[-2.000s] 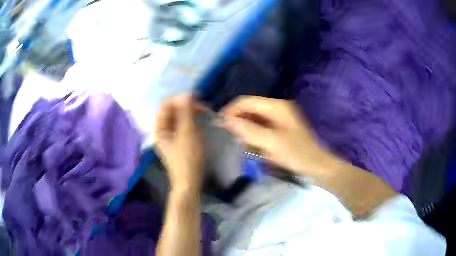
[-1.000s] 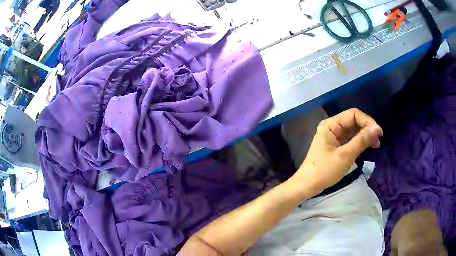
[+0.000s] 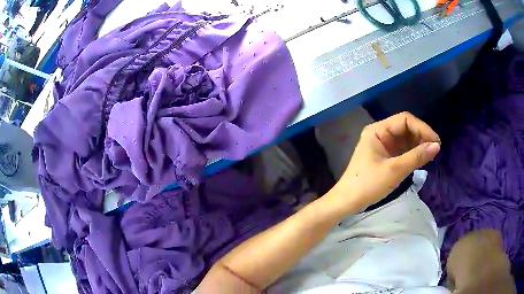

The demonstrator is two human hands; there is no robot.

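A purple dotted garment piece (image 3: 258, 86) lies bunched on the white machine table and hangs over its front edge. A gathered seam (image 3: 135, 63) runs across its upper left part. My left hand (image 3: 396, 146) is in the air in front of the table edge, right of the cloth and not touching it. Its thumb and forefinger tips are pinched together, with nothing visible between them. A skin-coloured part (image 3: 480, 258) shows at the lower right, probably my right arm; its hand cannot be made out.
Dark green scissors (image 3: 396, 14) and orange snips (image 3: 447, 7) lie at the table's back right, cut by the top edge. A printed scale (image 3: 345, 60) runs along the front, with a tan strip (image 3: 381, 54) on it. A purple garment heap (image 3: 482, 155) is at the right.
Two seconds ago both hands were together at the fingertips; now they are apart. Over the last second my left hand keeps its pinched pose, and the table things have shifted slightly up and left in view.
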